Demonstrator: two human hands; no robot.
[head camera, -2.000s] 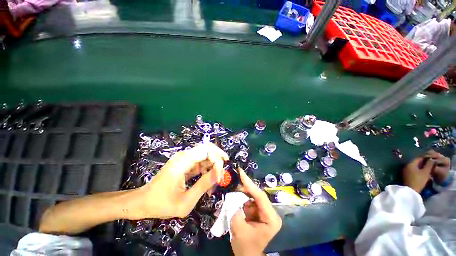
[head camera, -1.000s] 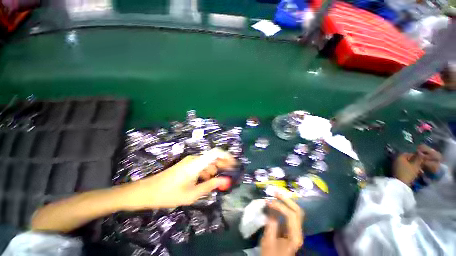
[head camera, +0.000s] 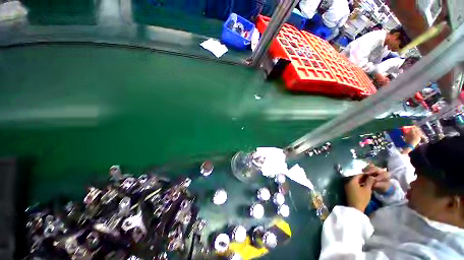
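Note:
Neither of my hands is in the picture. A large heap of black pieces with shiny metal fittings (head camera: 132, 218) lies nearest in front of me, cut off by the lower edge. To its right, several small round parts with bright tops (head camera: 257, 210) stand loose on the green bench (head camera: 127, 122). Some stand on or beside a yellow sheet (head camera: 249, 248). A clear round bottle or dish (head camera: 244, 166) stands behind them, touching crumpled white paper (head camera: 271, 161).
A black tray's edge (head camera: 7, 203) shows at far left. A slanting metal post (head camera: 356, 109) rises at right. Beyond are a red compartment tray (head camera: 320, 63) and blue bin (head camera: 238, 31). A person in white (head camera: 376, 231) works close on the right; others sit farther back.
My view has swung to the right. Both my hands, with the white cloth and the red-marked piece, have left the picture. The neighbour's head and more people now show.

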